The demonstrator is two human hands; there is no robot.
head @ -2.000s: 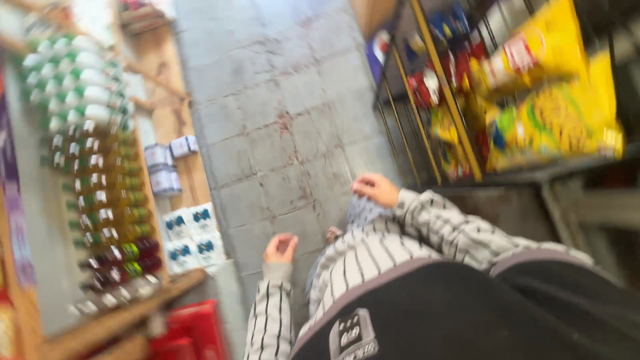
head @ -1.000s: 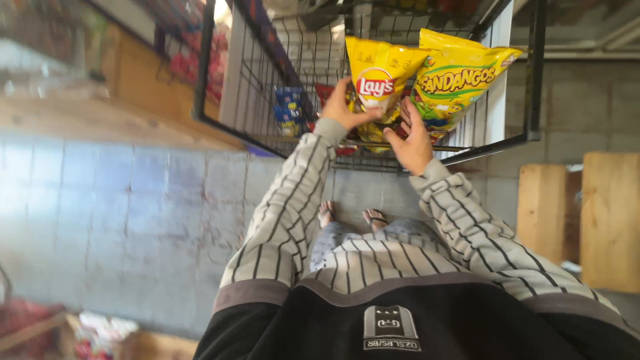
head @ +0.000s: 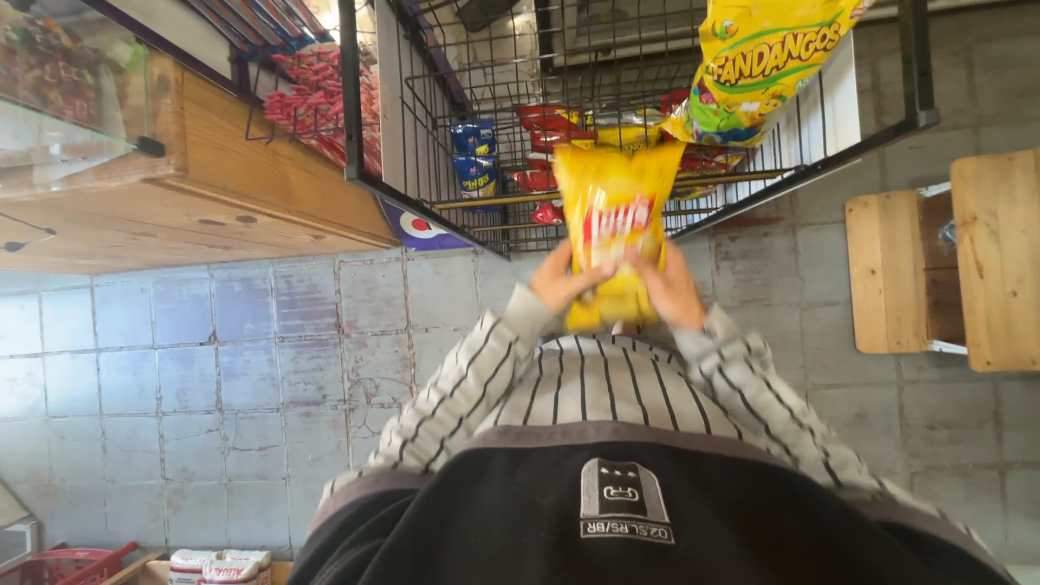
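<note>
A yellow Lay's chip bag (head: 621,191) is held upright between my two hands, close in front of my body. My left hand (head: 561,280) grips its lower left side, thumb across the front. On the lower right side my right hand (head: 670,284) presses with its thumb on the front too. The bag is slightly blurred. Beyond it stands a black wire rack (head: 487,73), where a larger yellow Fandangos bag (head: 756,69) leans at the right. Smaller red packets (head: 552,126) and blue packets (head: 475,158) sit lower in the rack.
A wooden counter (head: 268,187) with a glass case runs along the left, with pink-wrapped sweets (head: 313,97) beside it. Wooden stools or benches (head: 886,272) stand at the right. A red plastic basket (head: 65,565) and white packages (head: 219,565) are at the bottom left. Grey tiled floor (head: 244,366) lies between.
The Lay's bag was in the rack beside the Fandangos bag a second ago, with both hands at it. Now it is out of the rack, nearer my body, in both hands.
</note>
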